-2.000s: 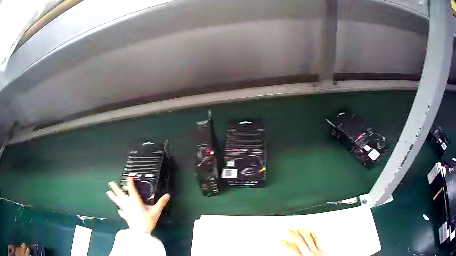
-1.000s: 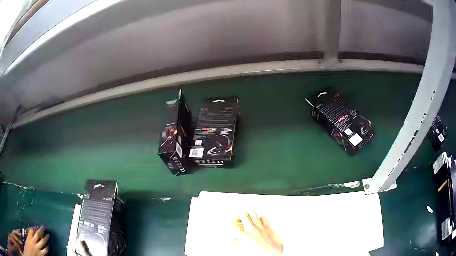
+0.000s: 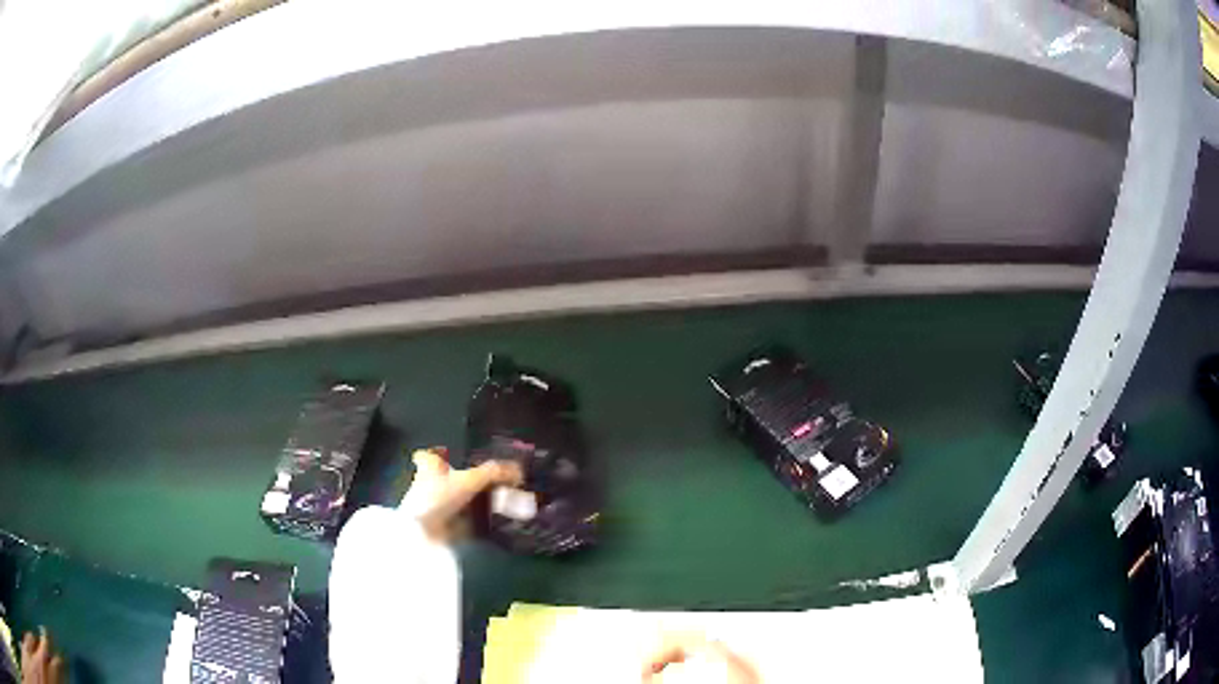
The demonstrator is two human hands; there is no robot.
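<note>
Black printed boxes lie back panel up on the green belt [image 3: 642, 468]. My left hand [image 3: 461, 484], in a pale sleeve, reaches over the belt. Its fingers overlap the left side of a blurred black box [image 3: 546, 448]; whether they grip it or only touch it cannot be told. Another black box [image 3: 321, 461] lies left of my left hand. My right hand [image 3: 702, 660] is small and cut off by the bottom edge, over a white sheet [image 3: 856, 648] with a yellow edge; its fingers are unclear.
A black box [image 3: 809, 434] lies angled at the right of the belt. Another box [image 3: 241, 628] is at the lower left edge. A grey post [image 3: 1090, 361] rises at the right, with a black pile [image 3: 1183, 575] beyond it. Another person's hand [image 3: 40, 660] shows at the far lower left.
My left hand has moved from the lower-left box up and right to a box on the belt. The boxes that were side by side are now apart. Yellow shows at the white sheet's edge.
</note>
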